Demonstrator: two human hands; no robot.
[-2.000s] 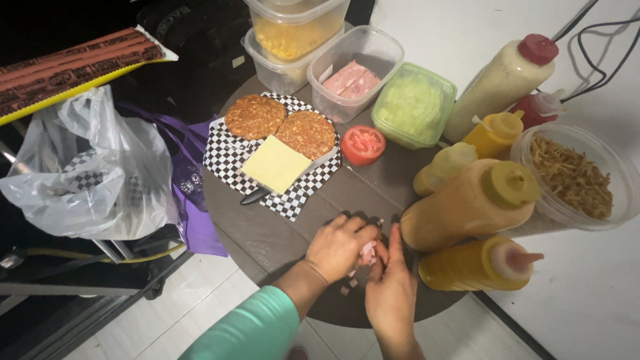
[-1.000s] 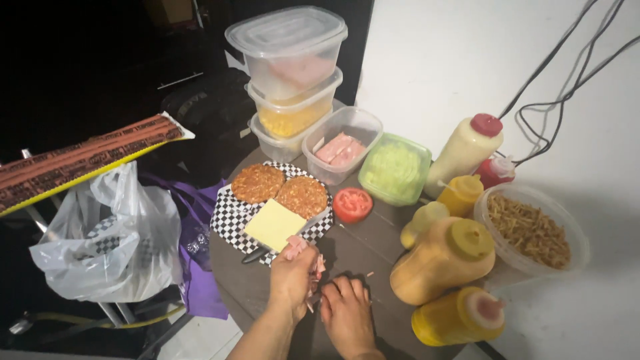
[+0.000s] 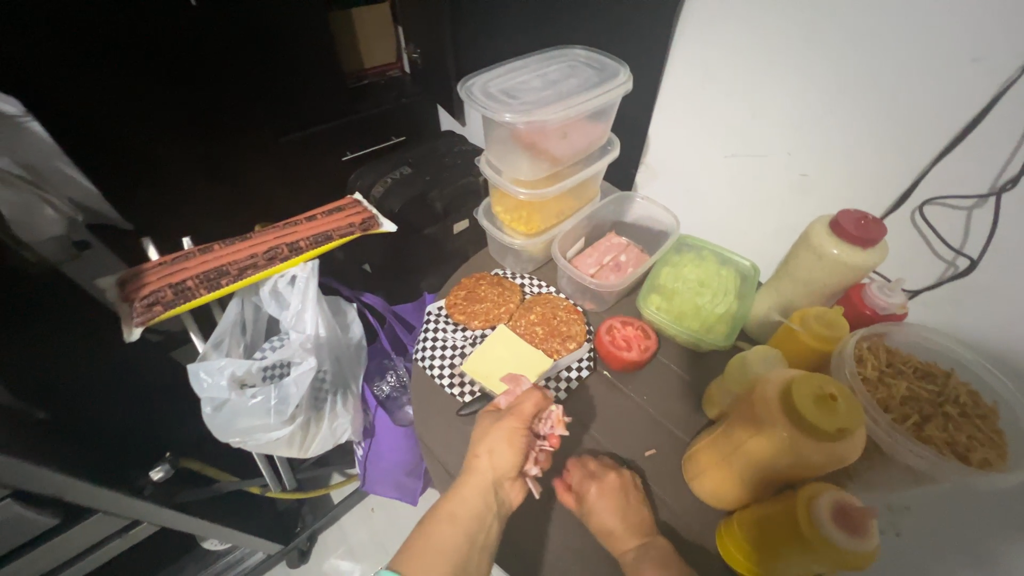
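Observation:
My left hand [image 3: 506, 440] is closed around chopped pink ham [image 3: 547, 436], just in front of a yellow cheese slice [image 3: 506, 358]. The cheese lies on checkered paper [image 3: 442, 346] beside two browned patties [image 3: 547, 325], with a black-handled knife [image 3: 475, 403] partly under it. My right hand [image 3: 606, 502] rests low over the brown round table, its fingers curled; whether anything is under them is hidden. A small ham piece [image 3: 650, 453] lies to its right. A cut tomato [image 3: 626, 343] sits right of the paper.
Stacked plastic containers [image 3: 546, 88], a tub of ham slices [image 3: 614, 214] and a green tub of shredded lettuce [image 3: 698, 291] stand behind. Sauce bottles [image 3: 774, 437] and a bowl of thin fried strips [image 3: 928, 400] line the right. A white plastic bag [image 3: 280, 364] and sausage pack [image 3: 248, 260] are left.
Two seconds ago both hands were together over ham pieces on the table. My left hand has moved up toward the cheese with ham in it. The view has tilted upward.

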